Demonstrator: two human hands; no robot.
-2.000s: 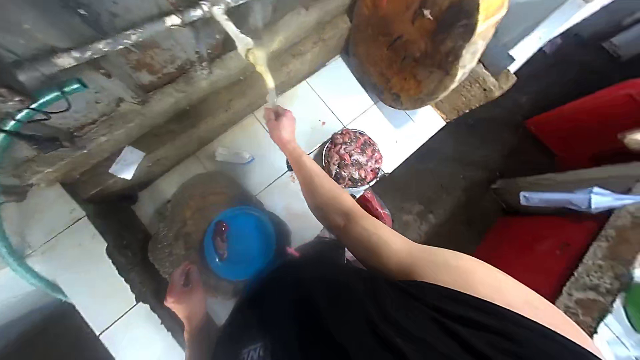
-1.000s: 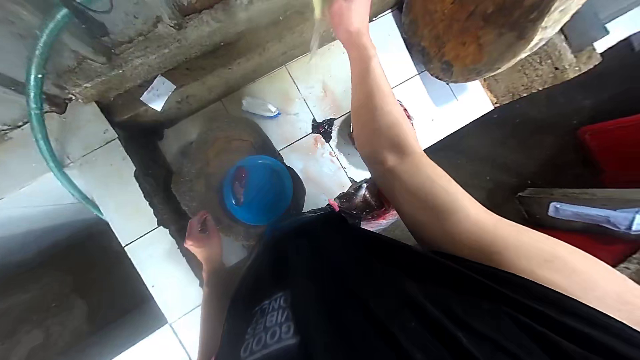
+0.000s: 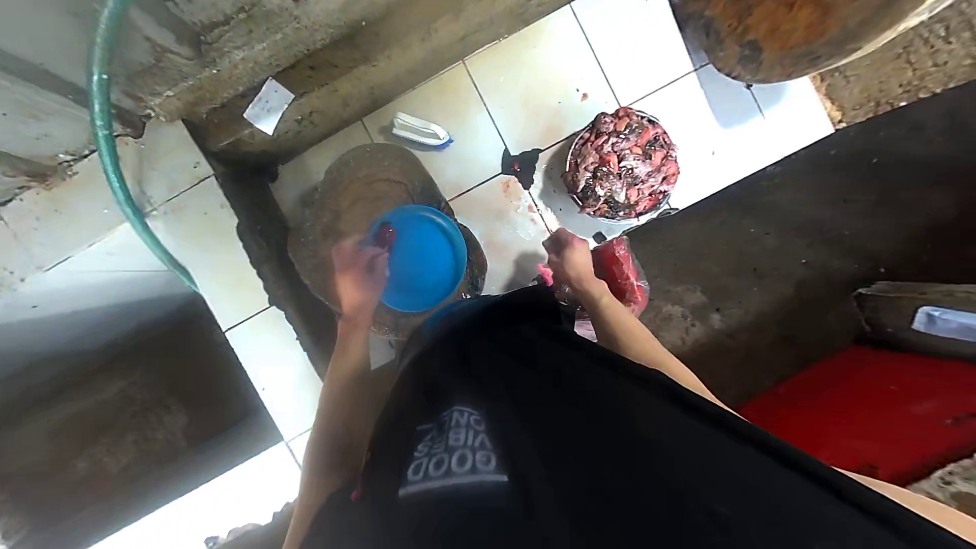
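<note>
A shallow blue plastic basin (image 3: 427, 263) sits on a rounded brown block, which appears wet. My left hand (image 3: 361, 276), slightly blurred, is at the basin's left rim with its fingers on a small dark red piece of meat (image 3: 385, 235). To the right, my right hand (image 3: 569, 255) is low over the tiles with its fingers curled; whether it holds anything cannot be made out. Beside it lies a clear plastic bag with red contents (image 3: 624, 274). A round metal-rimmed container (image 3: 570, 164) heaped with cut red and dark meat or offal stands just beyond my right hand.
A white-handled brush (image 3: 421, 130) lies on the white tiles, near a dark scrap (image 3: 521, 166). A green hose (image 3: 110, 156) hangs at left. A paper scrap (image 3: 268, 106) rests on the concrete ledge. A large round wooden block (image 3: 793, 30) stands at top right, a red surface (image 3: 869, 412) at lower right.
My right arm has drawn back from its reach toward the wall, and that hand is now low beside the bag. My left hand has moved onto the basin's rim and the meat piece.
</note>
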